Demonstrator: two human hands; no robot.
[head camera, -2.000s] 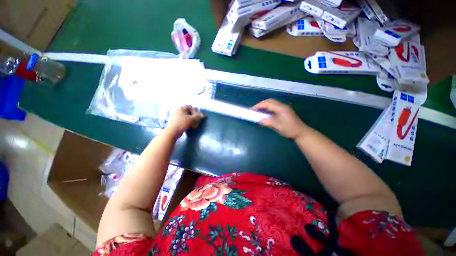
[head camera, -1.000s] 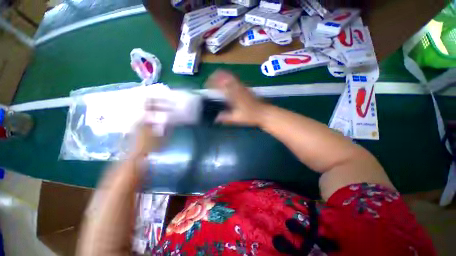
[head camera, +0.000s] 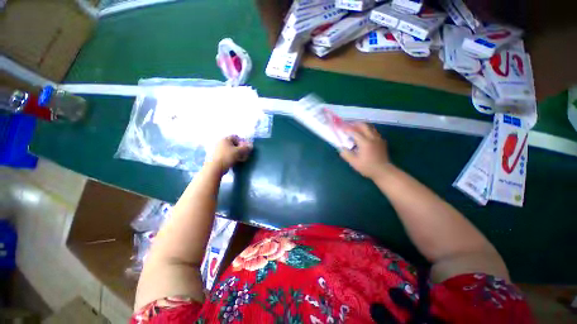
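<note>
A stack of clear plastic bags (head camera: 183, 120), bright white under glare, lies flat on the green bench. My left hand (head camera: 229, 154) is at the stack's lower right edge, fingers pinched at the bags; whether it grips one is unclear. My right hand (head camera: 368, 150) holds a slim retail box (head camera: 321, 121), slightly blurred, tilted over the bench to the right of the bags. The box's far end points up and left, over the white strip. The box and the bags are apart.
The supply carton (head camera: 379, 66) spills many loose boxes at the back right; two overlapping boxes (head camera: 509, 161) lie nearer. A pink and white wrapped item (head camera: 233, 61) lies beyond the bags. A bottle (head camera: 67, 105) stands far left. An open carton (head camera: 104, 231) below holds bagged boxes.
The view has shifted back left. My left hand has gone from a blurred white-and-pink item to the bag stack's edge. My right hand, blurred and seemingly empty a second ago, now holds a box.
</note>
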